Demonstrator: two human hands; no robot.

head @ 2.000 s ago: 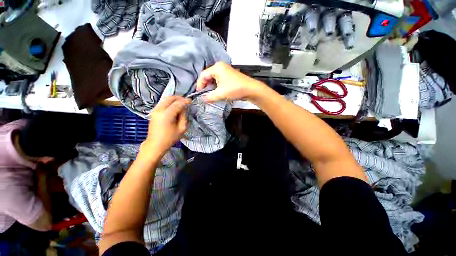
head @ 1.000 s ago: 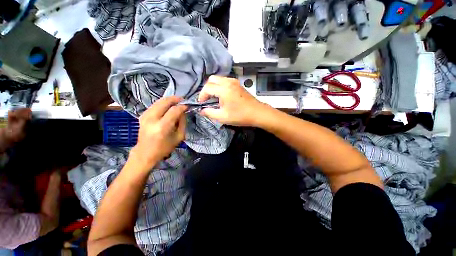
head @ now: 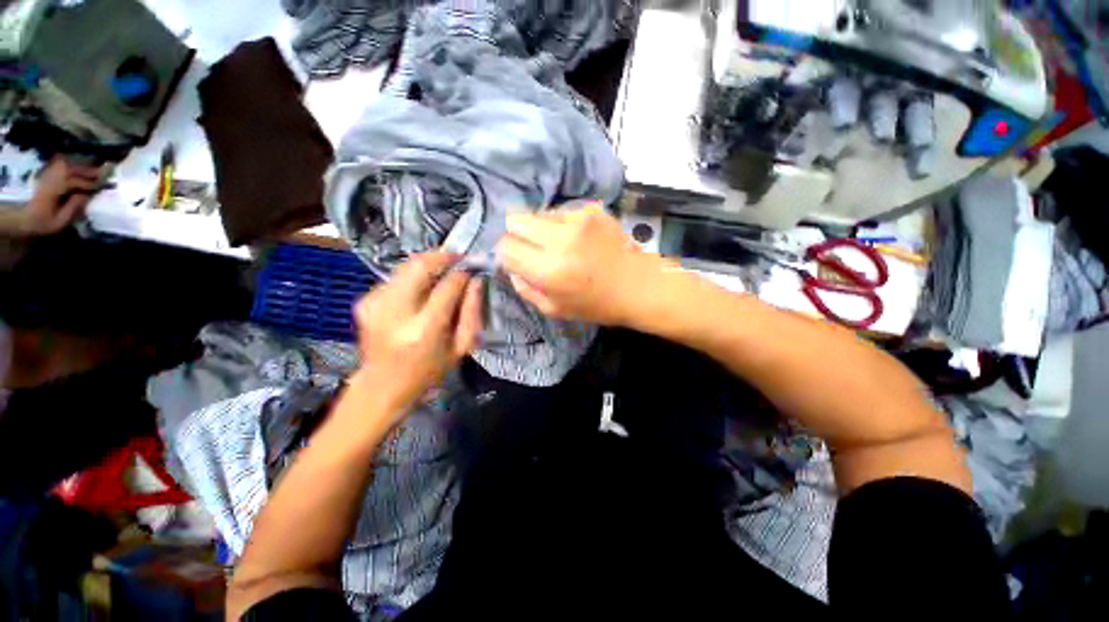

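Note:
A bunched garment of plain grey (head: 523, 140) and striped fabric lies in front of me, partly over the table's front edge. Its round opening has a narrow grey band (head: 344, 201), with striped fabric showing inside. My left hand (head: 420, 318) pinches the fabric edge just below the opening. My right hand (head: 578, 265) pinches the same edge close beside it, with the fingers curled. The bit of fabric between the fingertips is small and blurred. The striped part (head: 535, 346) hangs below my hands.
The white-headed sewing machine (head: 827, 158) stands at the upper right. Red-handled scissors (head: 848, 282) and grey cut pieces (head: 979, 261) lie right. A dark brown panel (head: 262, 140) and blue basket (head: 310, 292) are left. Another person's hand (head: 58, 194) is at the far left. Striped fabric (head: 407, 498) heaps below.
The camera view has shifted and tilted. Both hands still pinch the garment edge; my right hand's fingers are more curled. The other person's hand is now up at the neighbouring table.

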